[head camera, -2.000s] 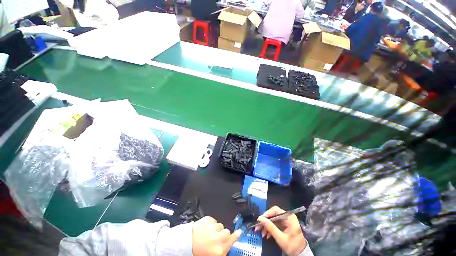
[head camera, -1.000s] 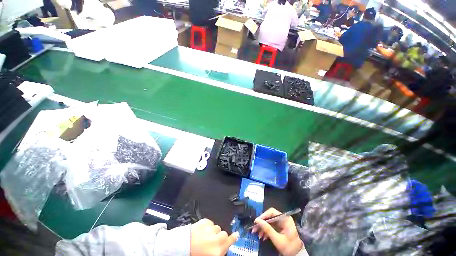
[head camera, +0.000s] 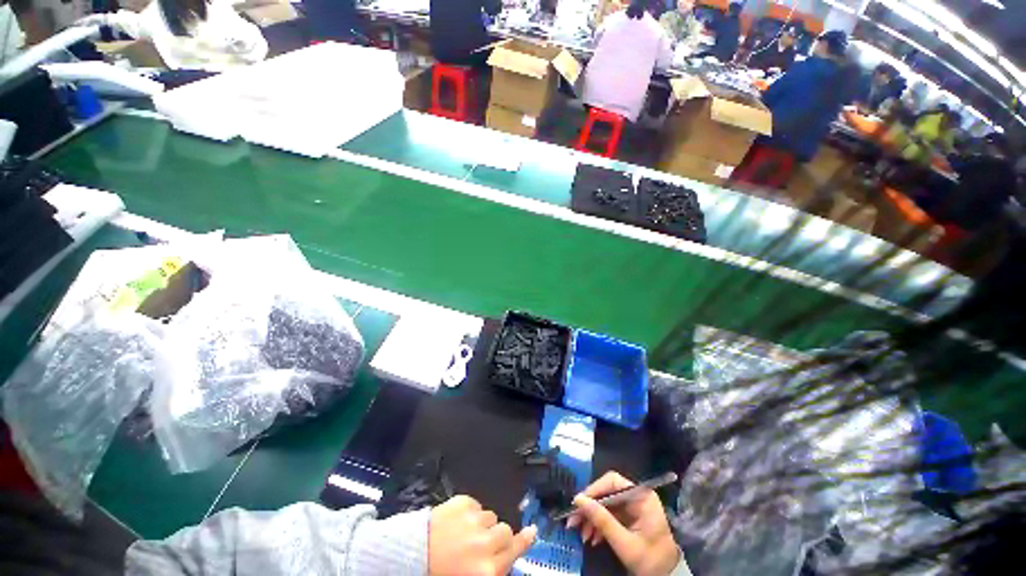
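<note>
My right hand holds thin grey tweezers, their tip low over a blue perforated sheet. My left hand is at the sheet's left edge, index finger pointing at it near the tweezer tip. Whether its fingertips hold a tiny piece is too small to tell. A close group of small black plastic parts lies on the blue sheet just beyond the tweezers. A loose heap of black parts lies on the black mat, beyond my left hand.
Beyond the mat stand a black tray of parts, a blue bin and a flat white box. Clear plastic bags lie at left and right. Dark strands blur the right side. People sit at far benches.
The view has shifted slightly. Both hands stay at the blue sheet, and the tweezers remain in my right hand with little visible movement.
</note>
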